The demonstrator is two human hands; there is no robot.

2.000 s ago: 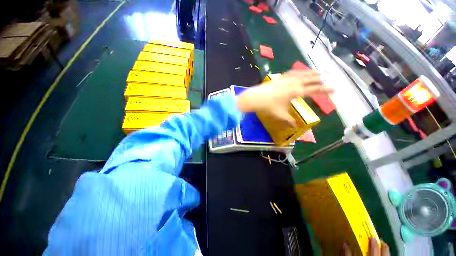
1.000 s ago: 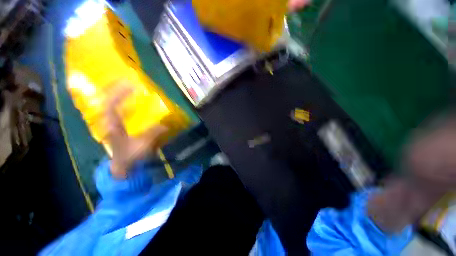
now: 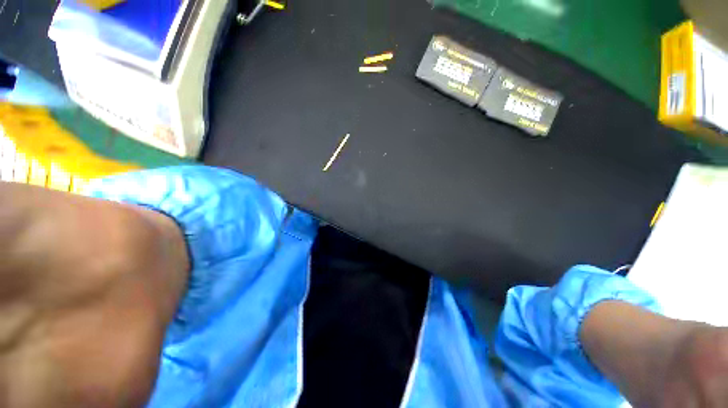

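My left hand and wrist (image 3: 88,295) are large, close to the camera and cut off at the left edge; no fingers show. My right hand (image 3: 706,362) is cut off at the right edge, blurred, its fingers out of view. Two black cards (image 3: 455,70) with white print lie side by side on the black mat (image 3: 415,159). Yellow boxes (image 3: 48,143) lie at the left, partly behind my left sleeve. A yellow box (image 3: 677,76) with white paper in it stands at the upper right, cut off by the edge.
The digital scale (image 3: 144,88) stands at the upper left with a bit of yellow on its blue top. Small yellow strips (image 3: 377,58) and a thin tan stick (image 3: 336,152) lie on the mat. A white object (image 3: 686,247) is at the right. Green surface (image 3: 551,36) lies beyond.
The view has swung down and right, so the scale is now at the upper left and the black cards show clearly. My left hand is now close to the camera, away from the yellow boxes.
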